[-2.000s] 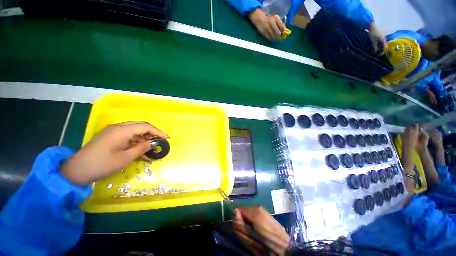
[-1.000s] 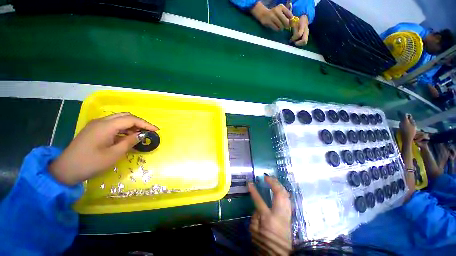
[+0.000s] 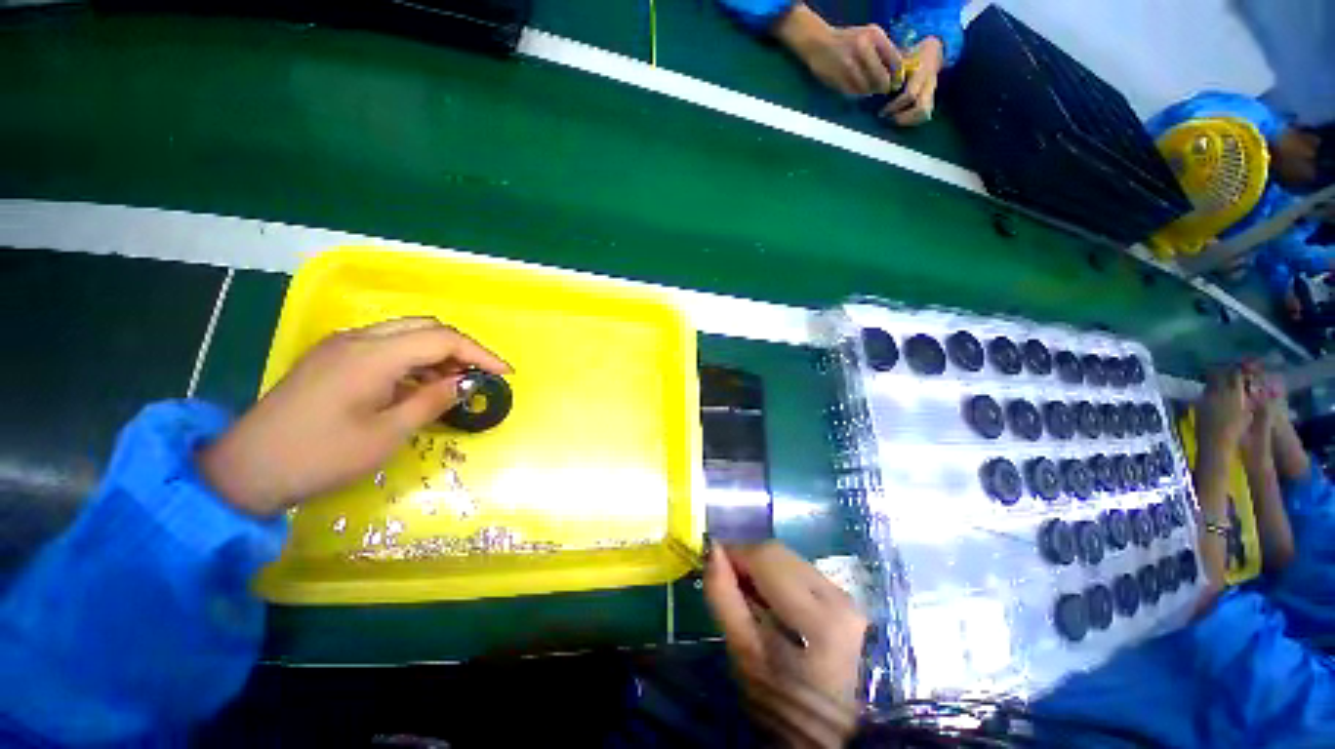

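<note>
My left hand (image 3: 344, 403) holds a round black part (image 3: 480, 401) with a central hole between thumb and fingers, above the yellow parts tray (image 3: 586, 568). Small silvery metal parts (image 3: 439, 542) lie scattered in the tray below the hand, mostly along its near side. My right hand (image 3: 783, 615) is to the right of the tray's near right corner and holds thin tweezers (image 3: 685, 553), whose tips reach over the tray's edge. The tweezers' far end shows dark across the palm.
A smartphone (image 3: 735, 446) lies right of the tray. A clear blister tray (image 3: 952, 563) with rows of black discs is farther right. Across the belt are a person's hands (image 3: 864, 62), a black crate (image 3: 1061, 125) and a yellow fan (image 3: 1212, 168). A neighbour's hands (image 3: 1244, 424) are at far right.
My right hand was open over the phone's near end one second ago; it now holds the tweezers by the tray's corner. My left hand still holds the black part. The view has shifted slightly.
</note>
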